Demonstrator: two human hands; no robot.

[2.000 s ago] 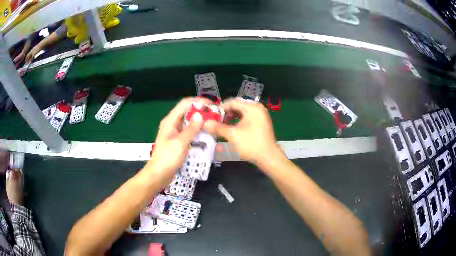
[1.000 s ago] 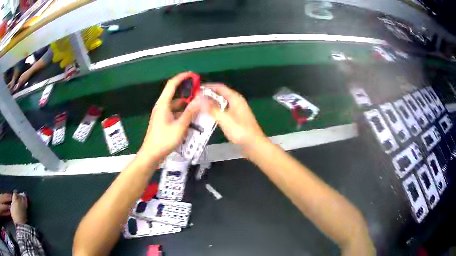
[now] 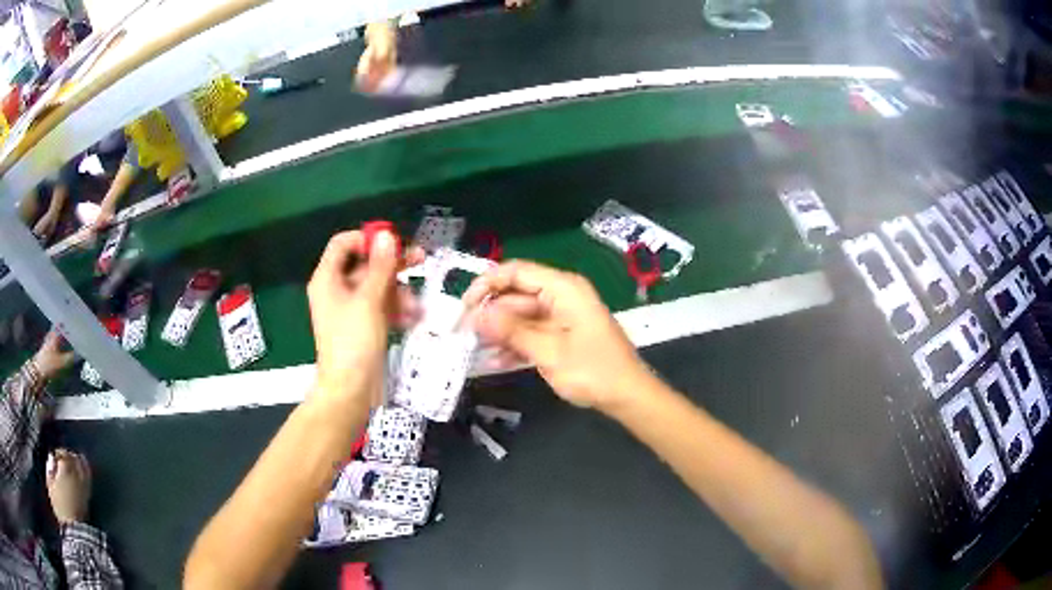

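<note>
My left hand [image 3: 352, 305] holds a bright red end piece [image 3: 382, 239] between thumb and fingers. A pale housing [image 3: 436, 371] with a large opening at its upper end lies between my hands, over the belt edge rail; its upper end touches my right fingers. My right hand [image 3: 542, 328] has its fingers bent together at the housing's upper right side; they are blurred, and whether they grip it is unclear. Below, more pale panels [image 3: 398, 493] are piled on the bench, with some red among them. Two small white strips [image 3: 488, 441] lie beside the pile.
The green belt [image 3: 542, 173] carries pale units with red ends, several at left and one [image 3: 638, 236] right of my hands. A white edge rail [image 3: 738, 314] borders it. A slanting post [image 3: 81, 305] stands left. Black trays of panels [image 3: 952, 355] are at right. Other people's hands [image 3: 69, 484] show left.
My hands have moved apart; the red piece is now away from the housing, in my left hand. Belt units have shifted left in view. A second white strip shows beside the first.
</note>
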